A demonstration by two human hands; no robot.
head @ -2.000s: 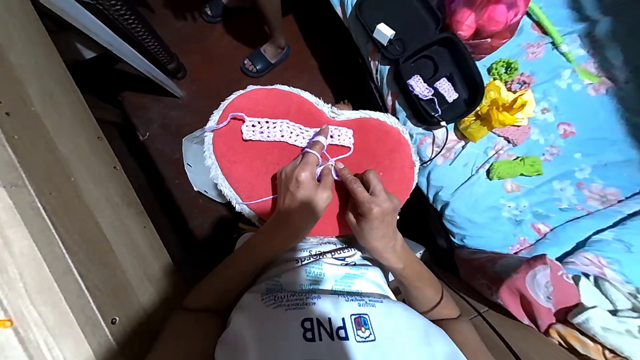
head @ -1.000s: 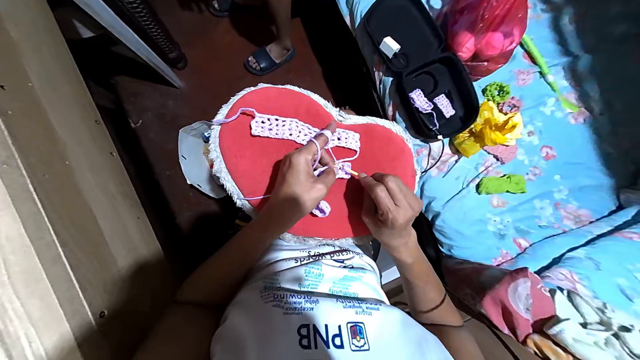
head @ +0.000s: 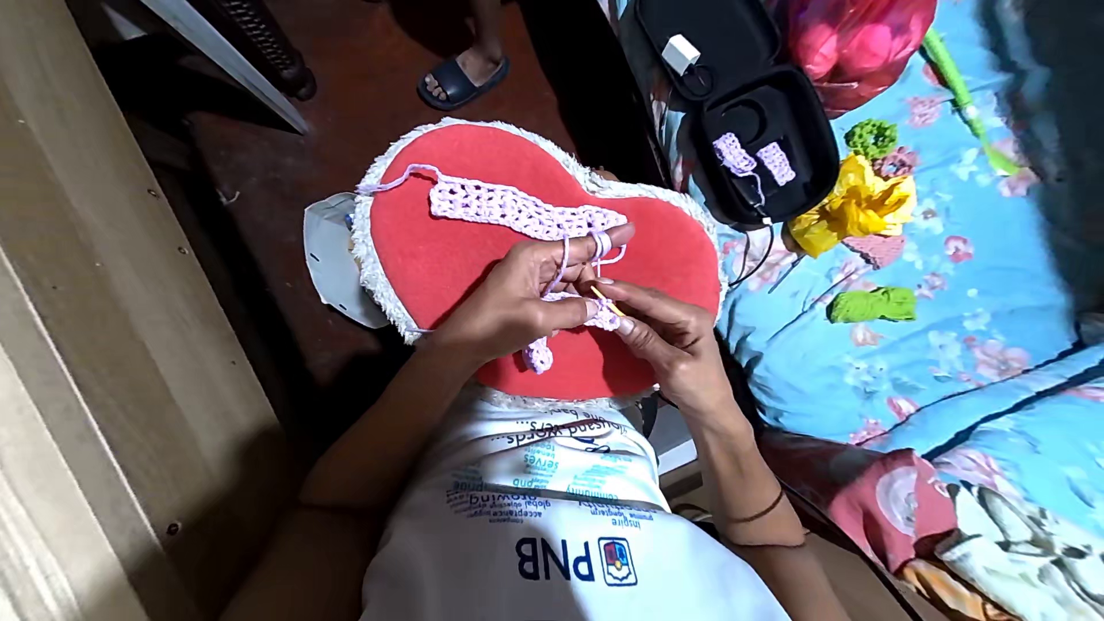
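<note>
A red heart-shaped cushion point(head: 431, 259) with white fluffy trim lies before me. Across its upper part is a finished-looking strip of pink and white crochet point(head: 509, 210). My left hand point(head: 526, 297) pinches a small crocheted piece point(head: 602, 317), and lilac yarn point(head: 565, 259) loops round its raised index finger. One end of that piece point(head: 538, 354) hangs below the left hand. My right hand point(head: 677, 336) holds a crochet hook point(head: 607, 300) with a yellowish shaft at the right end of the work. The hook's tip is hard to make out among the fingers.
On the right, a floral blue bed cover point(head: 802, 362) bears an open black case point(head: 828, 147) with two small crochet pieces, a yellow plastic bag point(head: 854, 207), green yarn pieces point(head: 873, 305) and a red bag point(head: 854, 43). Another person's sandalled foot point(head: 466, 78) is beyond the cushion.
The right hand, apart from the left with the hook a second ago, is now close against the left fingers at the crocheted piece.
</note>
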